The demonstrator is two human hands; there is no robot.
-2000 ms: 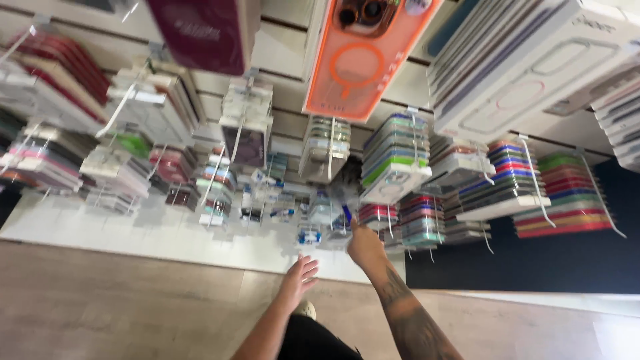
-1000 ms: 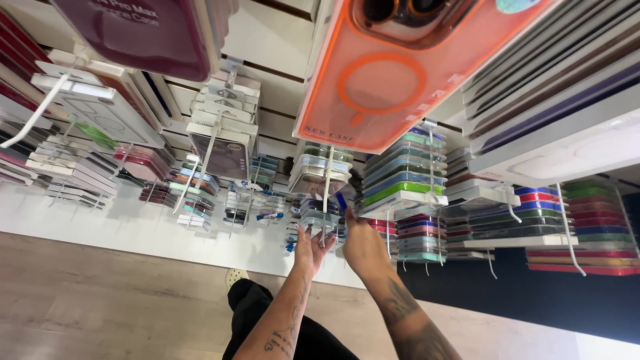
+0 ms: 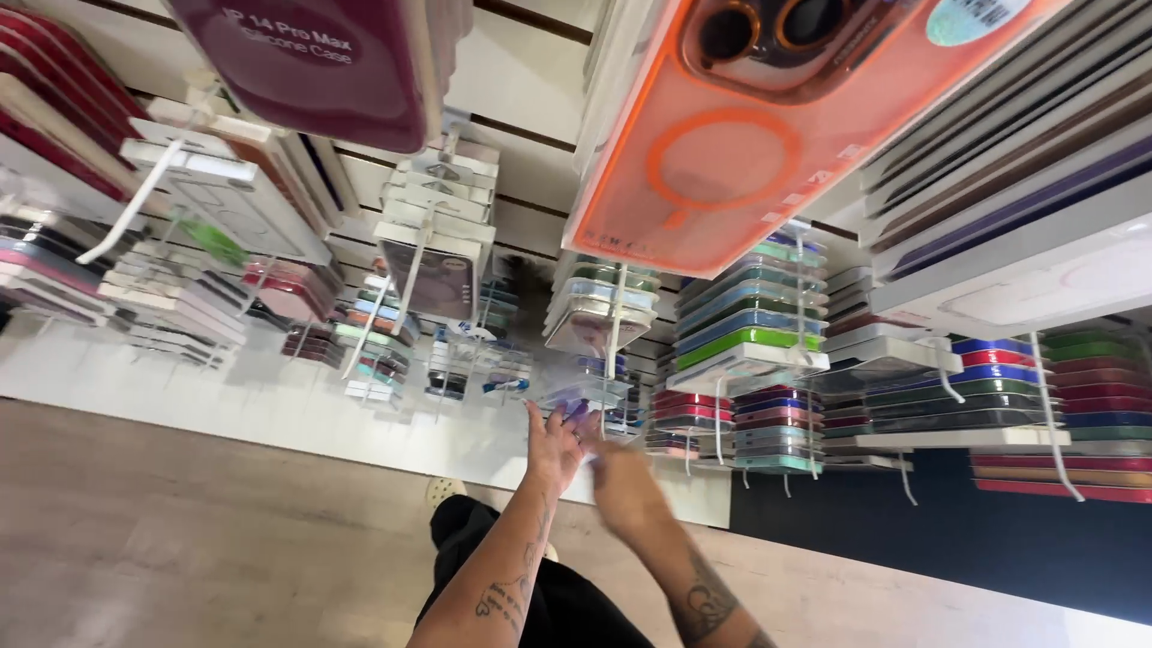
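Observation:
My right hand (image 3: 625, 481), blurred by motion, is curled around a slim blue-purple handle (image 3: 576, 411), mostly hidden by fingers. Just left of it, my left hand (image 3: 556, 443) is raised with its fingers apart, close beneath the low hanging packages; whether it touches them I cannot tell. A dark, fuzzy, blurred shape (image 3: 525, 292) shows farther up between the rows; its link to the handle is unclear. Above my hands hangs a stack of clear-boxed phone cases (image 3: 601, 310) on a white metal hook (image 3: 617, 324).
A large orange phone case package (image 3: 711, 171) and a maroon silicone phone case (image 3: 315, 67) hang close overhead. White hooks jut out on both sides, and stacked colourful cases (image 3: 751, 319) hang at right. A white base ledge (image 3: 270, 405) runs above the wooden floor (image 3: 225, 540).
Compared with two seconds ago, my left hand has risen from over the ledge's edge to the hanging packages. My right hand is lower relative to the hooks than a second ago. The view has come closer.

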